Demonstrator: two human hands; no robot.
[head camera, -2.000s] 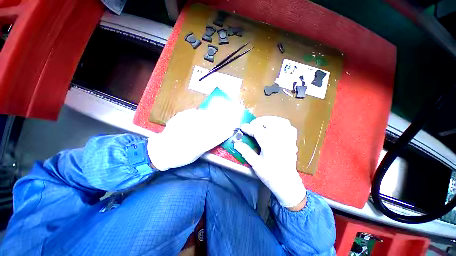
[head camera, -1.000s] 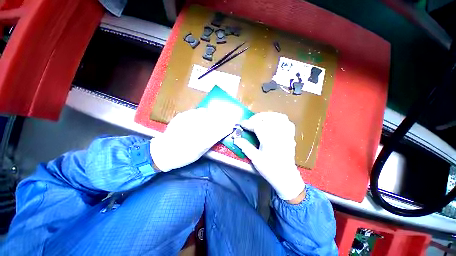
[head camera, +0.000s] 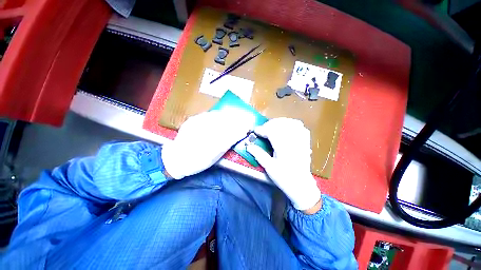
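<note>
A small grey module (head camera: 252, 138) sits between the fingertips of my gloved hands, over the green pad (head camera: 230, 99). My right hand (head camera: 287, 153) grips it between thumb and forefinger from the right. My left hand (head camera: 203, 143), in a white glove, is closed with its fingertips at the module's left side. Glare washes out the left fingers, and I cannot tell whether they hold a tool. The pad lies at the near edge of the brown board (head camera: 274, 68), partly hidden by both hands.
Several grey modules (head camera: 222, 55) lie at the board's far left. Dark tweezers (head camera: 234, 64) lie partly over the left white paper (head camera: 241, 87). The right white paper (head camera: 300, 74) has dark pieces on and beside it. Red mat (head camera: 377, 105) surrounds the board. A black hose (head camera: 396, 184) loops at right.
The view has shifted slightly since two seconds ago. Both hands stay together at the module over the green pad, with only slight movement.
</note>
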